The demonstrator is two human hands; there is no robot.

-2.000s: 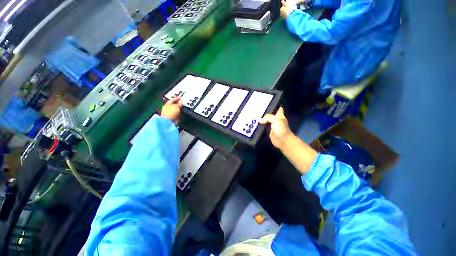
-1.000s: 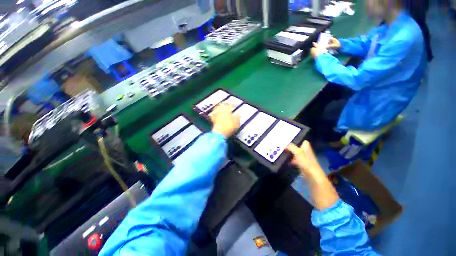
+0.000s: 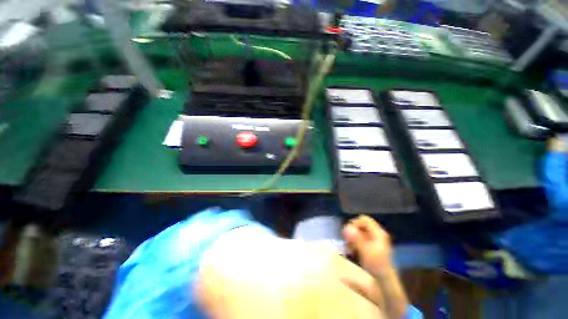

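My left hand point(image 3: 274, 274) is a large pale blur close to the camera, with its blue sleeve on the left; its fingers cannot be made out. My right hand point(image 3: 370, 246) is in front of the bench edge, fingers curled, blurred; whether it holds anything is unclear. A black tray point(image 3: 377, 193) right of the press has several white phone units point(image 3: 367, 161) and a dark near end. Another black tray point(image 3: 470, 216) beside it has white units along its whole length. The control box point(image 3: 218, 156) shows a red button point(image 3: 246, 139) between green buttons point(image 3: 290, 142).
The press point(image 3: 249, 75) stands behind the control box, with a yellowish hose point(image 3: 311, 103) on its right. A tray point(image 3: 47, 171) with three grey units lies left. Blister trays point(image 3: 392, 37) are at the back. A neighbour's blue sleeve point(image 3: 557, 180) is at right.
The view has swung left to the press. Both hands are off the tray of white units, which now lies on the bench right of the other tray. My left arm is much closer to the camera.
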